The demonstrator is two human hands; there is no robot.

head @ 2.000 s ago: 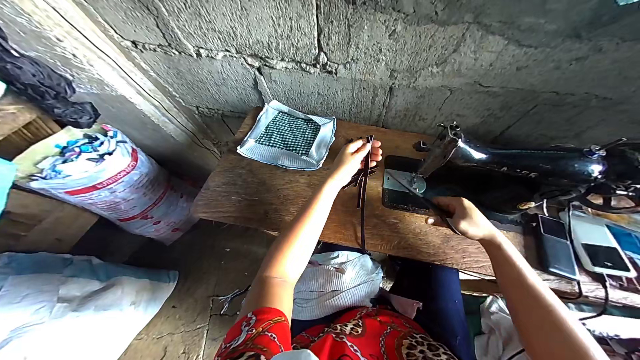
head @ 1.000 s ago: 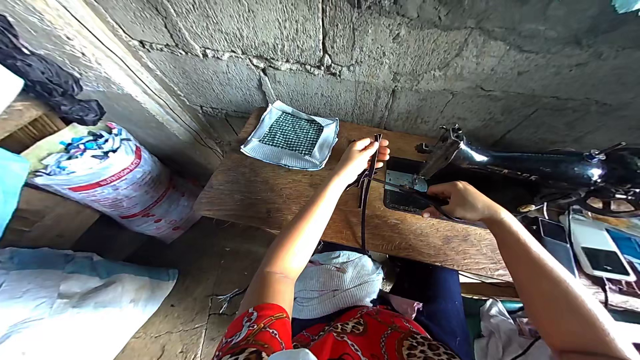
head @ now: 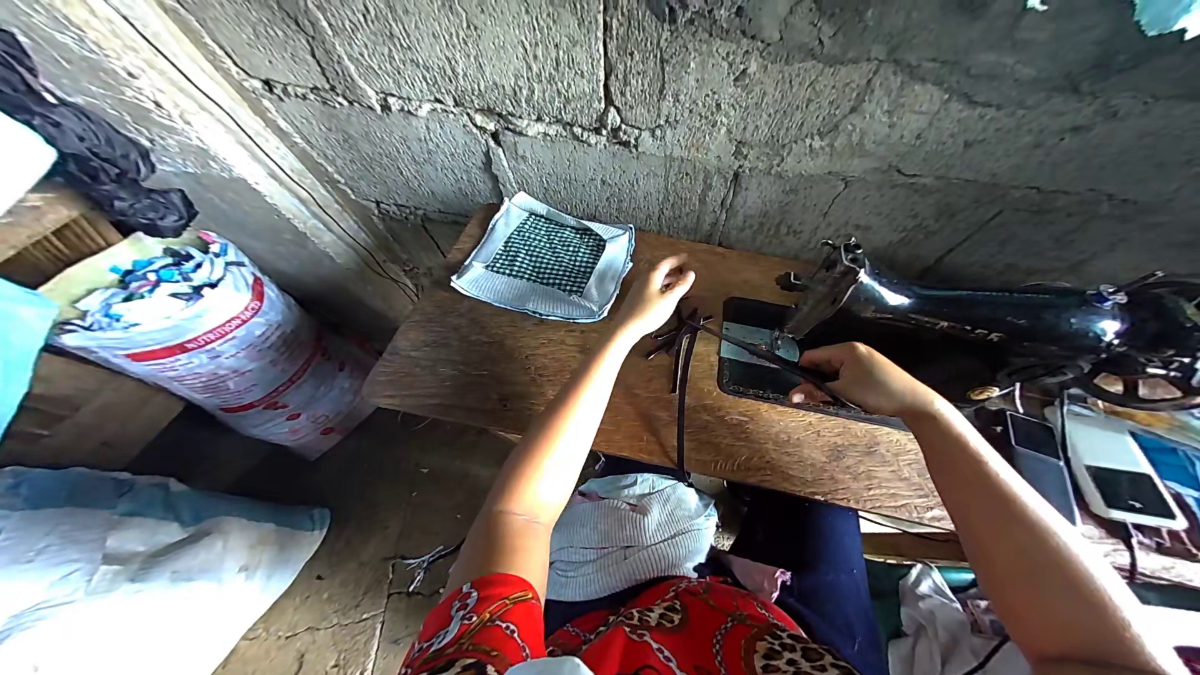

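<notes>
My left hand [head: 659, 294] is just above the wooden table, beside a padded square cloth [head: 548, 253] with a green-and-white checked centre and pale border. Its fingers are loosely bent and apart, with nothing seen between them. Dark narrow strips [head: 682, 375] lie in a small heap just right of it, and one long strip hangs over the table's front edge. My right hand [head: 848, 377] grips a long, dark, thin tool [head: 761, 353], apparently scissors, whose tip points left towards the strips. The tool crosses over the sewing machine's metal needle plate [head: 750, 339].
A black sewing machine [head: 984, 314] stands at the right of the wooden table [head: 469, 361], against a concrete block wall [head: 675, 159]. Phones [head: 1125, 478] lie at the far right. At the left stands a sack [head: 234, 347] full of fabric scraps. White ribbed cloth [head: 637, 534] covers the lap.
My left hand has let go of the dark strips and moved slightly left; they now lie on the table. The dark tool in my right hand now reaches left towards them.
</notes>
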